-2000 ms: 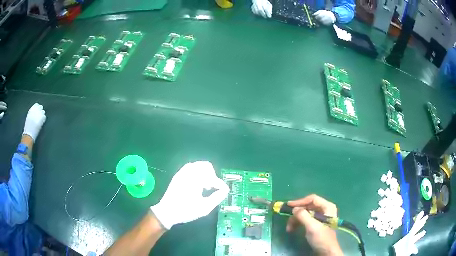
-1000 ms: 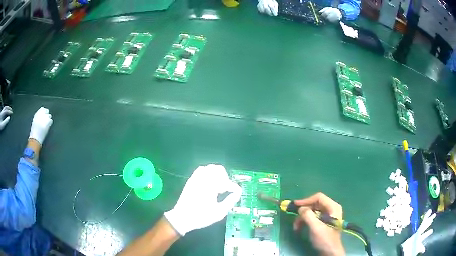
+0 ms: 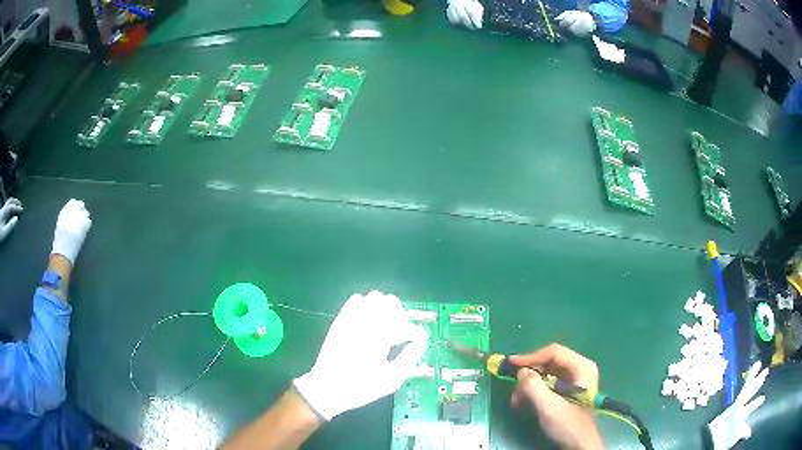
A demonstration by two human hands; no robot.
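Observation:
A green circuit board (image 3: 457, 409) lies in front of me, cut off by the lower edge. My left hand (image 3: 365, 352), in a white glove, is over the board's upper left; its fingers are pinched on thin solder wire (image 3: 303, 311) that runs from the green solder spool (image 3: 242, 309). My bare right hand (image 3: 556, 391) holds the yellow and black soldering iron (image 3: 528, 372) from the right. The iron's tip points left over the board's upper part; whether it touches is too blurred to tell.
More circuit boards lie at far left (image 3: 321, 107) and far right (image 3: 623, 161). White connectors (image 3: 695, 356), a blue stick (image 3: 725, 325), a dark stand (image 3: 743, 294) and a spare glove (image 3: 739, 413) are at right. Other people's gloved hands show at left (image 3: 70, 230) and across the bench (image 3: 576, 22).
Over two seconds the view has shifted a little, so most things appear further right. Both hands stay at the board with wire and iron; my left hand sits slightly further over it.

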